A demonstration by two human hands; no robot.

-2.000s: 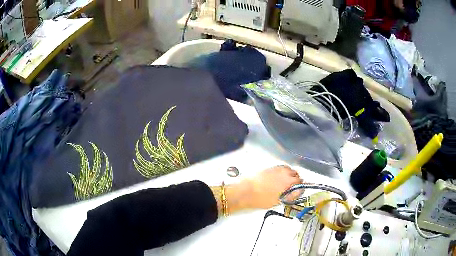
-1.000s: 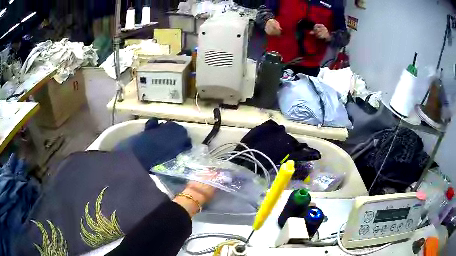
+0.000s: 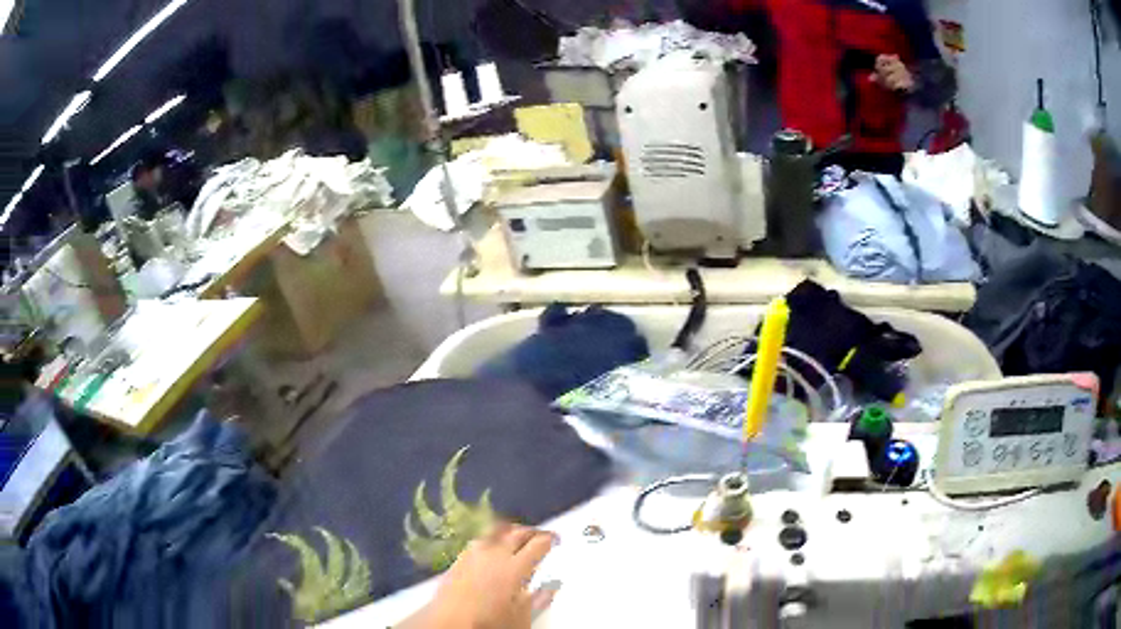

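A dark grey garment with yellow-green wing-like embroidery lies on the white machine table, left of the machine. My left hand comes in from the bottom edge, at the garment's near right edge beside the embroidery. Its fingers are apart and I see nothing held in it. Whether the fingertips touch the cloth is unclear. My right hand is not in view. A clear plastic bag lies right of the garment. The white sewing machine head is at the lower right, blurred.
Blue denim is heaped at the left. A yellow rod stands up from the machine. Behind are thread cones, a control panel and dark cloths in the table's trough. A person in red stands at the back.
My left hand has left the plastic bag and moved down and back to the garment's edge. The camera view has shifted. The bag and garment remain on the table.
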